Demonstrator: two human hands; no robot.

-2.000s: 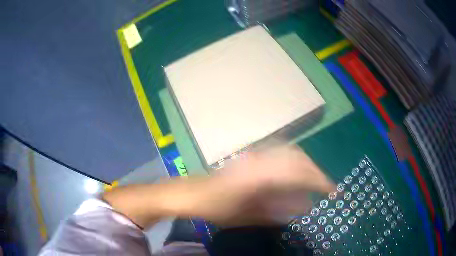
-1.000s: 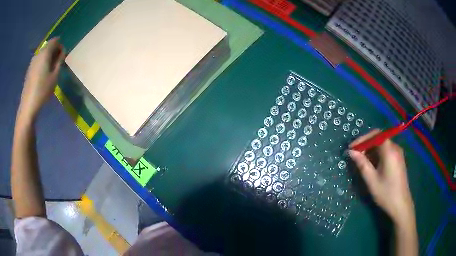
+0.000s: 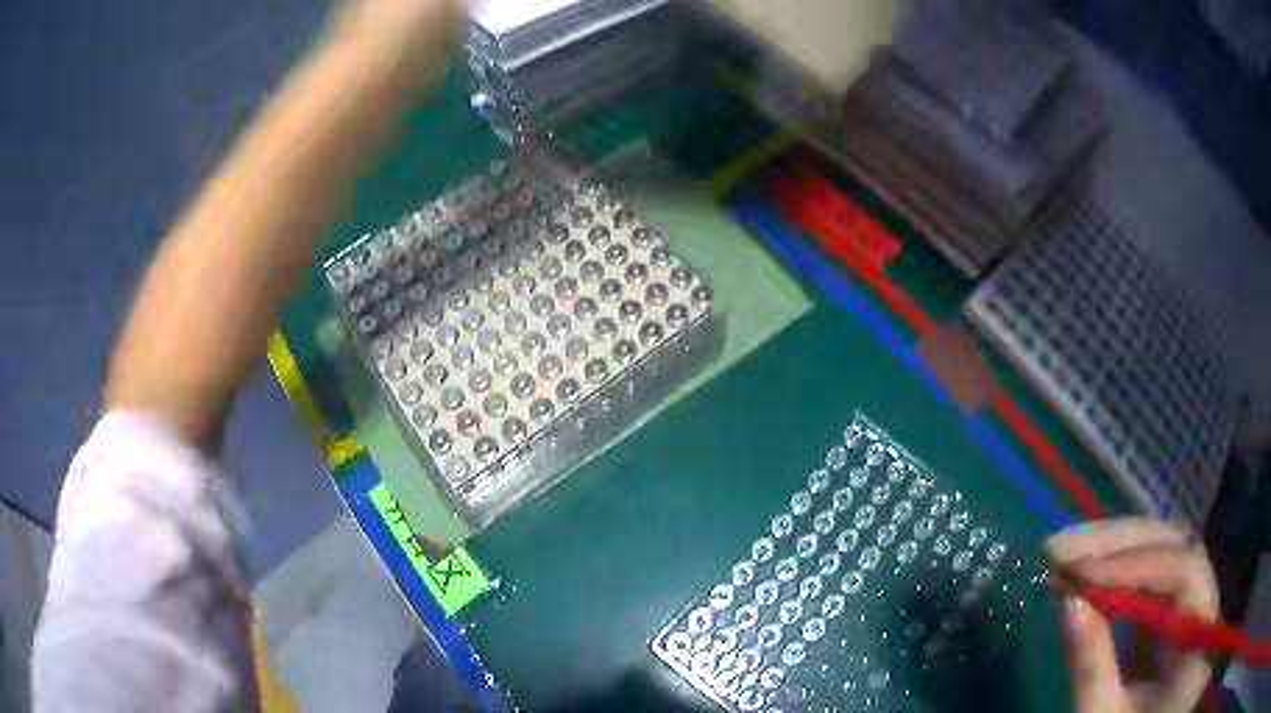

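Note:
The tray stack [image 3: 523, 341] lies left of centre, its top covered with rows of round silvery components. A blurred cream sheet or card [image 3: 815, 35] is at the top edge. My left hand [image 3: 418, 17] is blurred and cut off at the top edge, beyond the stack; its fingers and any hold are hidden. My right hand [image 3: 1136, 599] is at the lower right, closed on the red pen-like probe [image 3: 1157, 613]. Left of it, the clear blister tray [image 3: 822, 564] lies flat on the green mat [image 3: 599, 557], partly filled with round components.
A silvery tray stack [image 3: 586, 56] stands beyond the block. Layered brown-grey sheets [image 3: 920, 167] and a filled grey-white tray [image 3: 1115, 348] are at the right. A red label [image 3: 836, 223], a small brown square [image 3: 956, 368] and a green label [image 3: 429, 552] lie along the tape.
The cream top has come off the stack, showing the components. My left hand has moved from the block's left side up to the top edge. My right hand still holds the probe, lower in view.

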